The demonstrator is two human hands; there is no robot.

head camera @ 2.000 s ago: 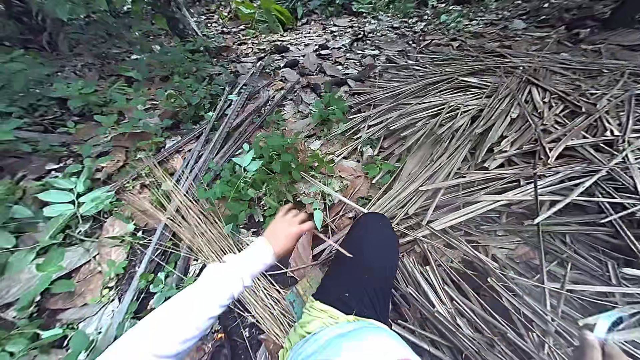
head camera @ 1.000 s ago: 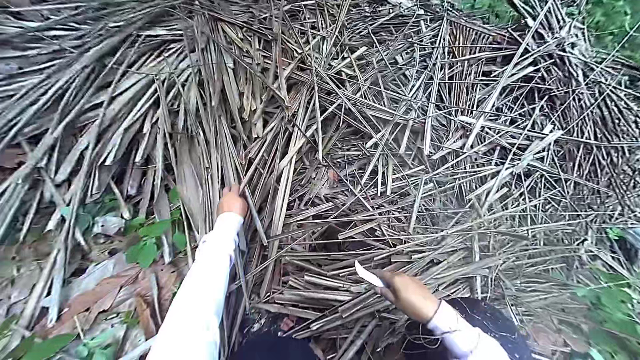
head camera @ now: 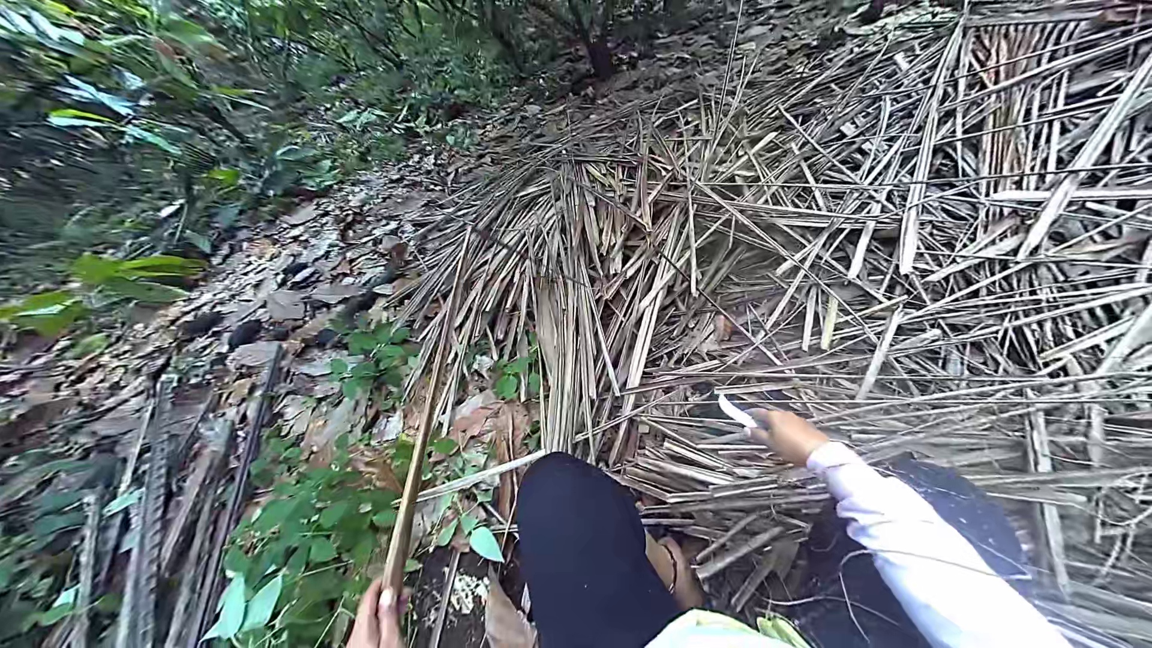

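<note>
My left hand (head camera: 378,616), low in the view and left of my dark-clad knee, grips the lower end of a long brown dried leaf strip (head camera: 427,423) that points up and away. At the right, my right hand (head camera: 785,436) is closed on a knife, its pale curved blade (head camera: 736,411) pointing up and left over the dry strips. The knife's handle is hidden in my fingers. A large heap of dried leaf strips (head camera: 576,342) lies in front of my knees and spreads to the right.
Green leafy plants (head camera: 315,531) grow on the left beside several dark dried stalks (head camera: 153,504). Fallen leaves (head camera: 297,306) cover the ground beyond them. Bushes (head camera: 378,54) stand at the back. A loose thin fibre (head camera: 891,549) crosses my right sleeve.
My left hand has gone from the heap's strips, where it was a second ago, to the lower left and now has one long strip in it. The view has swung left since then.
</note>
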